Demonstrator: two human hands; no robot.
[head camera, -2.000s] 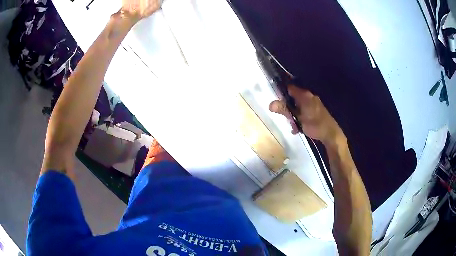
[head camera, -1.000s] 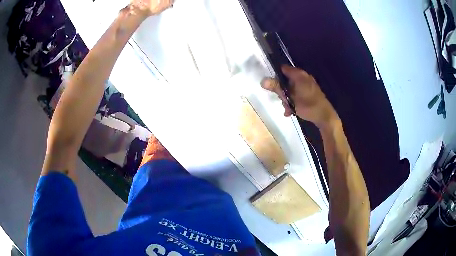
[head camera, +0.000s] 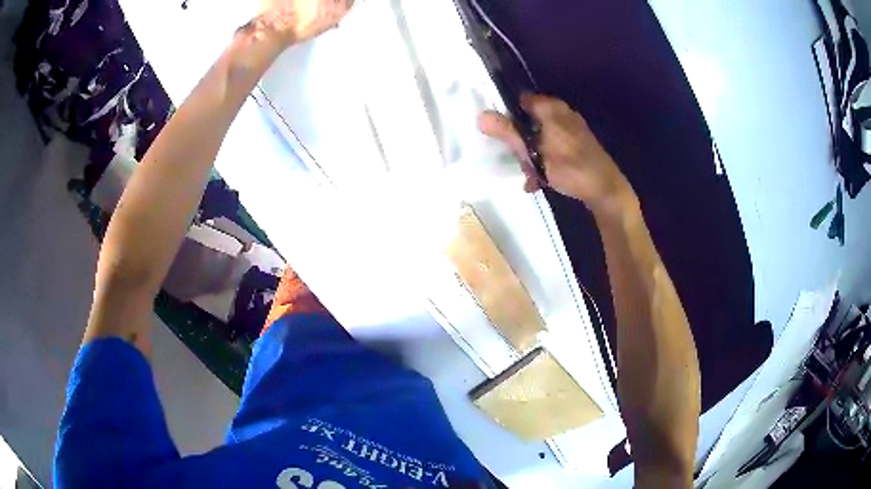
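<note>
My right hand (head camera: 563, 148) is closed around the handles of the black fabric shears (head camera: 496, 59), which lie along the edge between the white paper pattern (head camera: 411, 220) and the dark fabric (head camera: 640, 124). The blade tips are cut off by the top of the picture. My left hand (head camera: 301, 17) rests on the white pattern at the top edge of the picture; it is overexposed, fingers partly cut off. Two pale tan blocks, a narrow one (head camera: 497, 277) and a wider one (head camera: 541, 394), lie on the pattern near my body.
Dark and white scraps (head camera: 81, 76) are piled at the left. A brown box (head camera: 202, 272) sits low beside my leg. Small dark green snips (head camera: 833, 218) lie on the pale table (head camera: 764, 191) at the right. Crumpled white lengths (head camera: 778, 382) and clutter (head camera: 845, 392) are at the lower right.
My right hand and the shears have moved up the picture along the pattern's edge. My left hand has moved slightly right. A small dark piece now shows beside my right forearm.
</note>
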